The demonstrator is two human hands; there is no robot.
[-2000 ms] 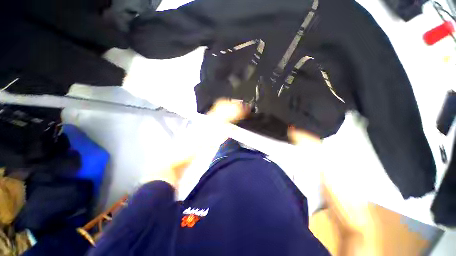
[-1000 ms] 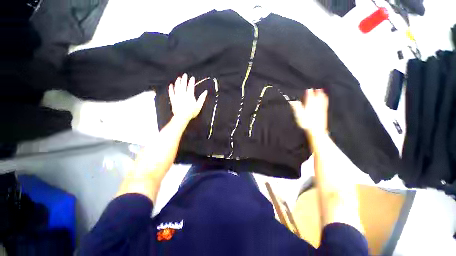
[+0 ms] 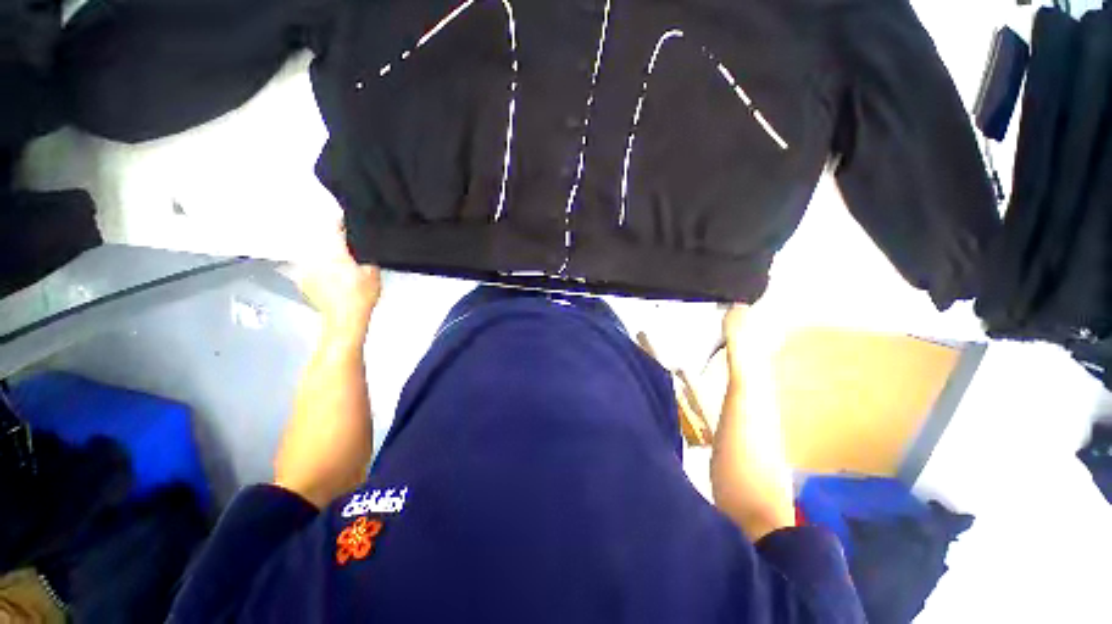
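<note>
The black jacket lies front up on the white table, with pale broken trim lines on each front panel and down the middle. Its hem band is toward me, and the top is cut off by the picture's edge. My left hand grips the left end of the hem band; the fingers are partly hidden. My right hand is at the right end of the hem band, with its fingers hidden under the cloth. The hem looks pulled straight between both hands.
Folded black garments lie on the table at the right, beside a flat black phone. More dark cloth lies at the left. Below the table are a blue bin or bag at the left, a tan board or box, and another blue item.
My hands have moved from lying on the front panels down to the hem corners. The hem now looks straighter. The jacket sits higher in the view, and the red object has left the picture.
</note>
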